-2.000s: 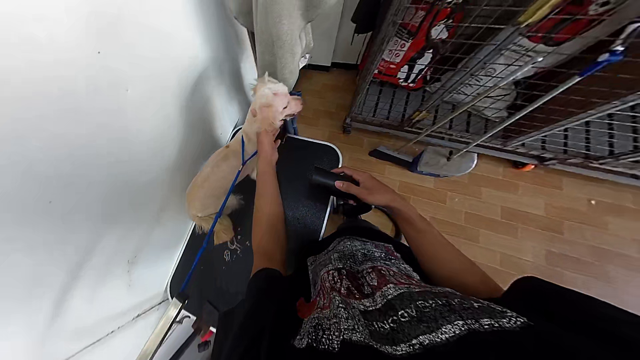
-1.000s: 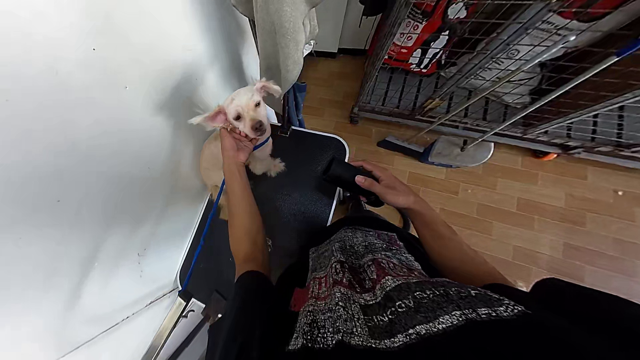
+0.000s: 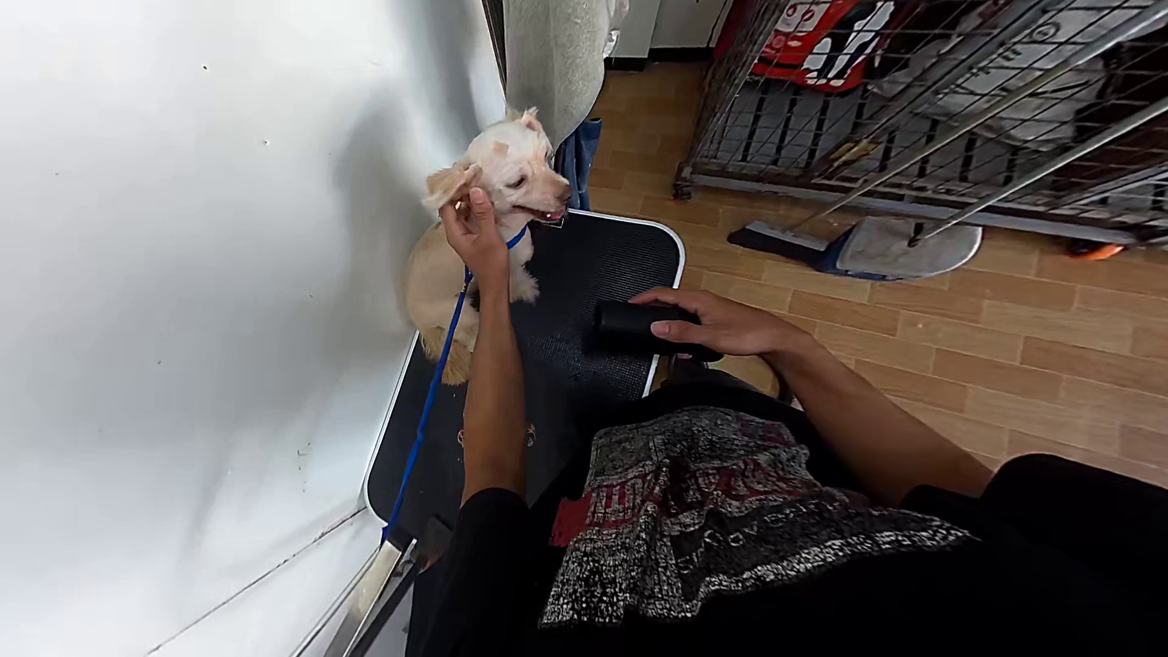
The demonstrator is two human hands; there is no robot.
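A cream-coloured dog (image 3: 511, 169) sits on a black grooming table (image 3: 602, 265) against the white wall, its muzzle pointing right and its mouth slightly open. A blue leash (image 3: 429, 411) runs from its neck down to a metal arm at the table's near left end. My left hand (image 3: 476, 228) is at the side of the dog's head, thumb and fingers closed on its ear (image 3: 450, 181). Over the table's right edge, my right hand (image 3: 716, 324) grips a black cylindrical dryer nozzle (image 3: 630, 324); the rest of the tool is partly hidden.
Beyond the table hangs a grey towel (image 3: 552, 64). A wire cage (image 3: 821, 137) with bags behind its bars stands at the upper right. A broom (image 3: 776, 242) and a long-handled dustpan (image 3: 912, 248) lie on the wood-look floor (image 3: 867, 319). The white wall (image 3: 182, 274) borders the left side.
The dog's face, turned toward me one second ago, now points right. My left hand has moved from under its chin to its ear. My right hand still holds the black tool.
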